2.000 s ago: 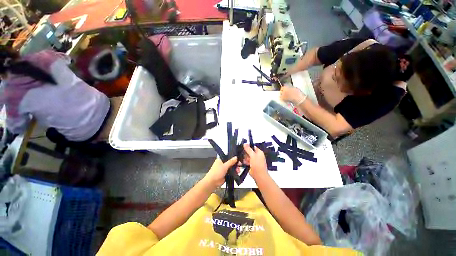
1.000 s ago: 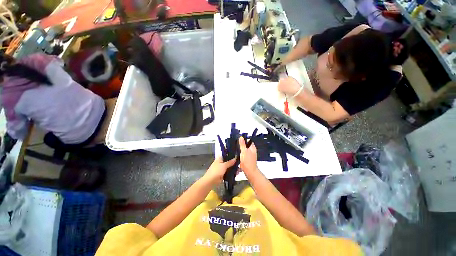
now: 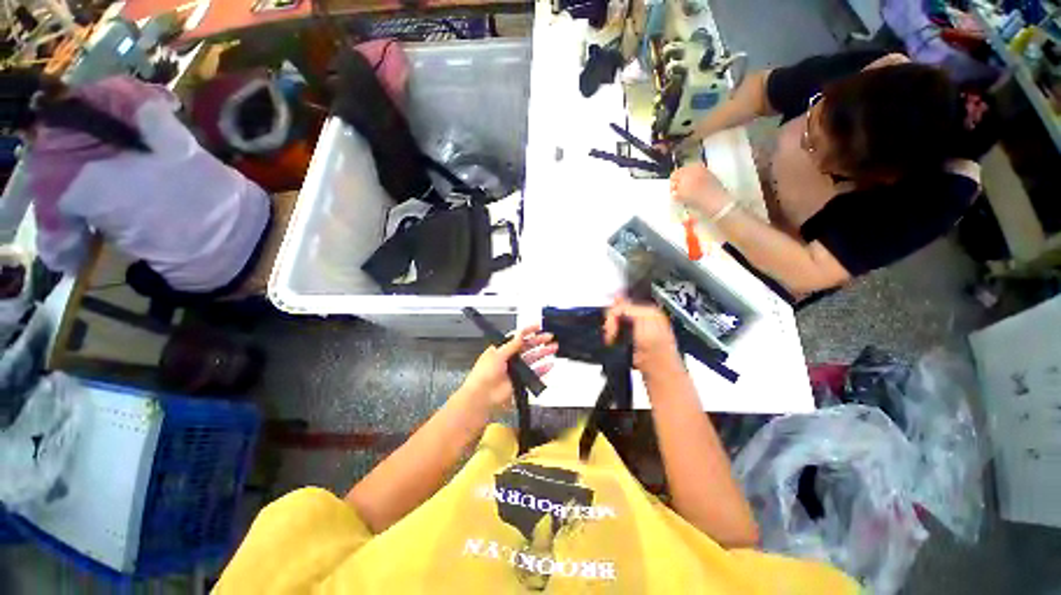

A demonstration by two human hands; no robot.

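My left hand holds black webbing strips just off the front edge of the white table. One strip sticks out up and left, others hang down. My right hand is a little to the right, over the table edge, shut on more black strips that hang toward my shirt. It is slightly blurred. Black strips lie on the table between and behind my hands, partly hidden. More strips lie right of my right hand, beside the grey parts tray.
A seated person works at a sewing machine, black strips by the needle area. A red-orange handled tool lies by the tray. A white bin with black pieces stands left. Clear plastic bags lie right; a blue crate lower left.
My hands held one bundle together; now they are apart, each with strips. My right hand has moved right, over the strips on the table. The view has shifted slightly.
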